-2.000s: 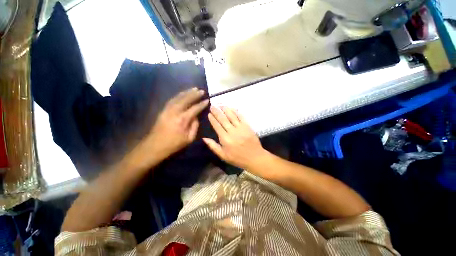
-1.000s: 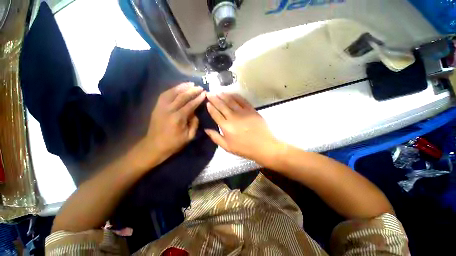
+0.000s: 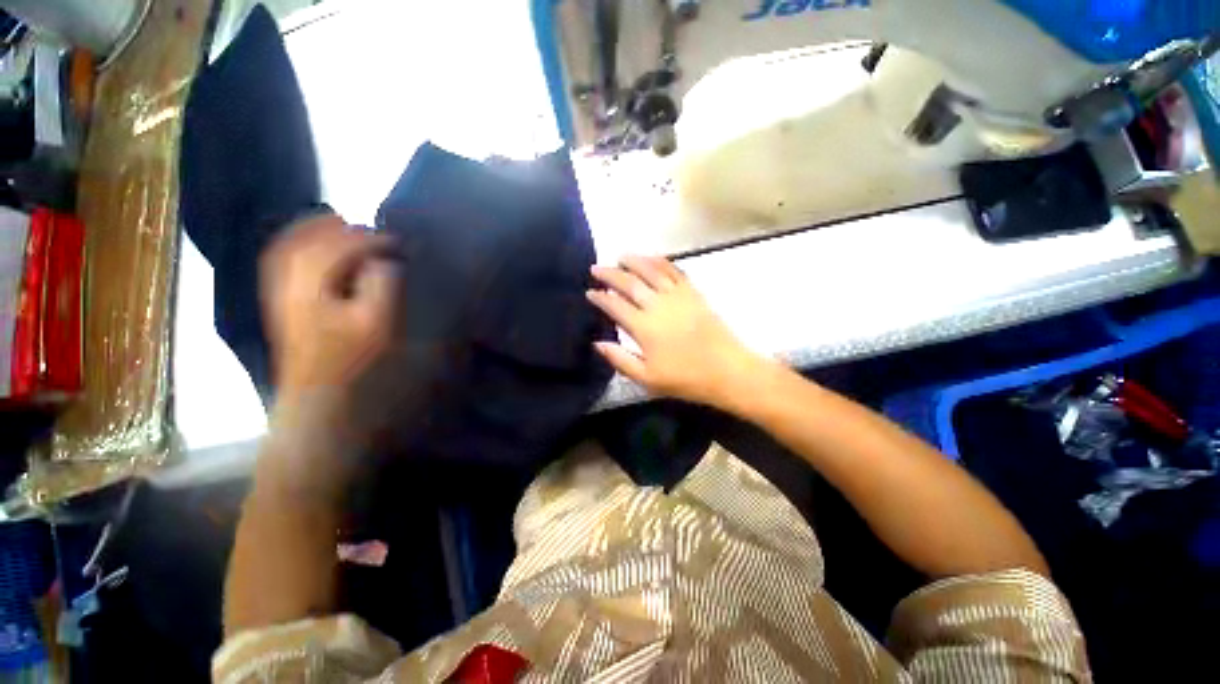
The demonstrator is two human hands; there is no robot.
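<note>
Dark cloth pieces (image 3: pixel 495 281) lie on the white table left of the sewing machine (image 3: pixel 789 147). A long dark part (image 3: pixel 250 147) reaches up to the back left. The cloth hangs over the table's front edge towards the lap. My left hand (image 3: pixel 328 301) is blurred, with fingers curled, over the cloth's left part; whether it grips cloth cannot be told. My right hand (image 3: pixel 669 327) lies at the cloth's right edge, fingertips on it, fingers slightly apart. The presser foot area is at the cloth's upper right corner, washed out by glare.
A black phone-like rectangle (image 3: pixel 1037 195) lies on the machine bed at right. A blue crate (image 3: pixel 947 414) with clear plastic (image 3: pixel 1124 488) and a red item (image 3: pixel 1148 408) is at lower right. A brown taped board (image 3: pixel 127 267) and a red and white box (image 3: pixel 51 305) are at left.
My left hand has moved left, away from the machine and my right hand. My right hand stays by the cloth's right edge. The view has shifted, with more of the left side showing.
</note>
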